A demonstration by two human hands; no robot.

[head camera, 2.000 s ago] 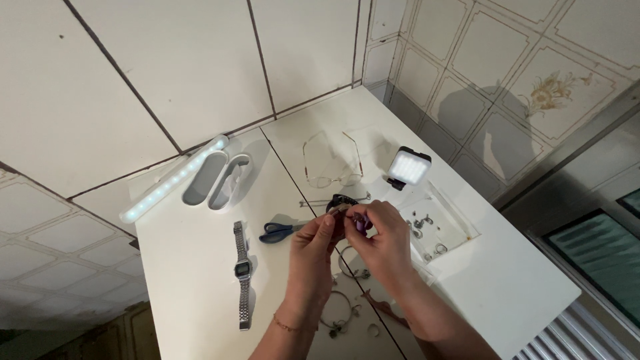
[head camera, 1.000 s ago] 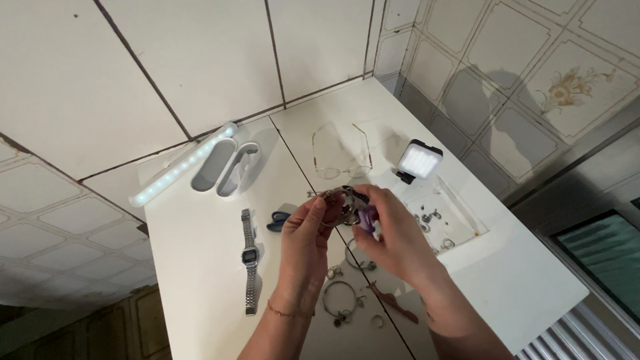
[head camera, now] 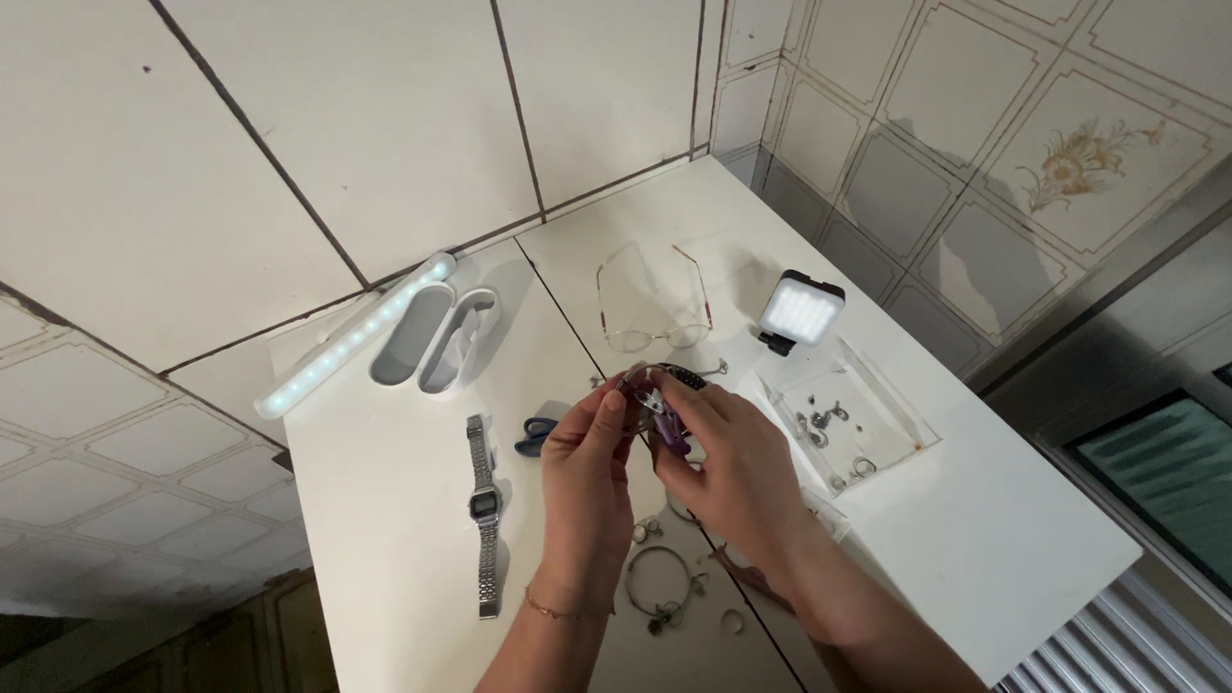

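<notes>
My left hand and my right hand meet above the middle of the white table. Between their fingertips they hold a small bundle of jewellery with silvery and purple parts; its exact make-up is partly hidden by the fingers. A dark beaded piece shows just behind the right fingers. Blue scissor handles lie left of my left hand. Below the hands are a charm bracelet and a small ring. A metal wristwatch lies farther left.
Wire-framed glasses lie beyond the hands. An open oblong case sits by a lit LED bar at the back left. At right stand a small lit lamp and a clear tray with rings and small jewellery. Tiled walls border the table.
Both hands stay together over the table, and their fingers have shifted around the jewellery. The view has moved slightly.
</notes>
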